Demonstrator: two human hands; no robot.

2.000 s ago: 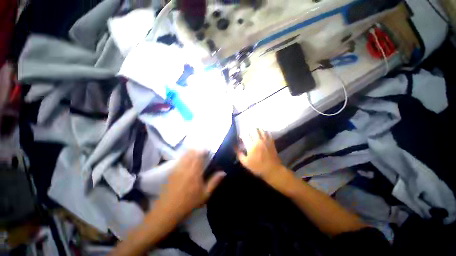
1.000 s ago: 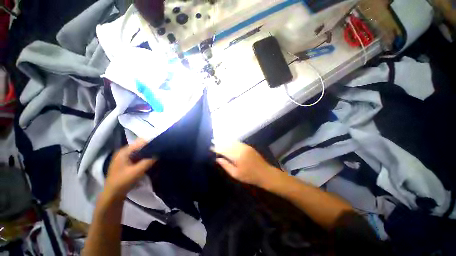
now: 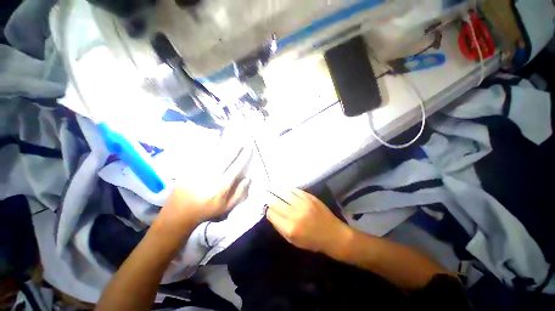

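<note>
A light grey fabric panel lies below the needle area, washed out by the lamp's glare, with a thin dark seam line running up to the needle. My left hand lies on the panel, left of the seam line, fingers pointing at the needle. My right hand pinches the fabric edge at the lower end of the seam line. The presser foot and needle are blurred by glare under the sewing machine head.
A smartphone with a white cable lies right of the needle. Blue-handled snips and red-handled scissors lie farther right. The lamp's blue sleeve is left of the needle. Grey and navy pieces are heaped at both sides.
The view has moved closer to the needle. My left hand has moved from the navy fabric's edge onto the pale panel near the needle. Pale fabric now lies where navy fabric was spread between my hands.
</note>
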